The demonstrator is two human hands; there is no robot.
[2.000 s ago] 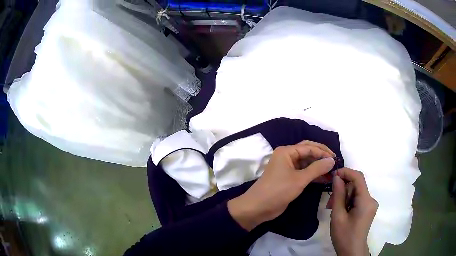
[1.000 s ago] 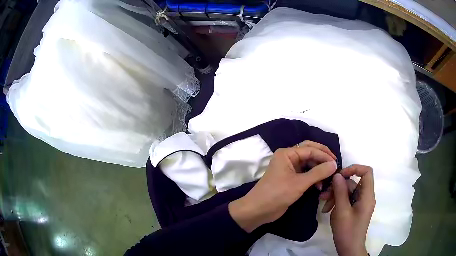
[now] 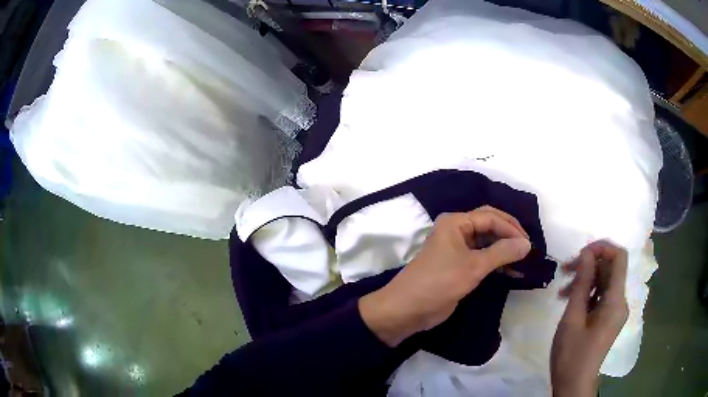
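A dark purple garment [image 3: 466, 318] with white rounded cups [image 3: 380, 236] lies over a large white cloth [image 3: 497, 101]. My left hand [image 3: 458, 264] pinches the garment's edge at its right end between thumb and fingertips. My right hand [image 3: 591, 291] is to the right of that edge, apart from the garment, over the white cloth. Its fingers are bent together and slightly blurred. A fine line runs from the garment edge toward the right fingertips. Whether a needle is between them is too small and blurred to tell.
A white lace-edged skirt [image 3: 155, 124] hangs at the left. A mesh basket [image 3: 674, 170] stands at the right. A wood-edged table [image 3: 668, 31] is at the upper right. Green floor [image 3: 132, 302] shows at the lower left.
My right hand has moved away from the garment edge to the right. My left hand keeps its pinch. The view has shifted slightly, and more of the garment's right end shows.
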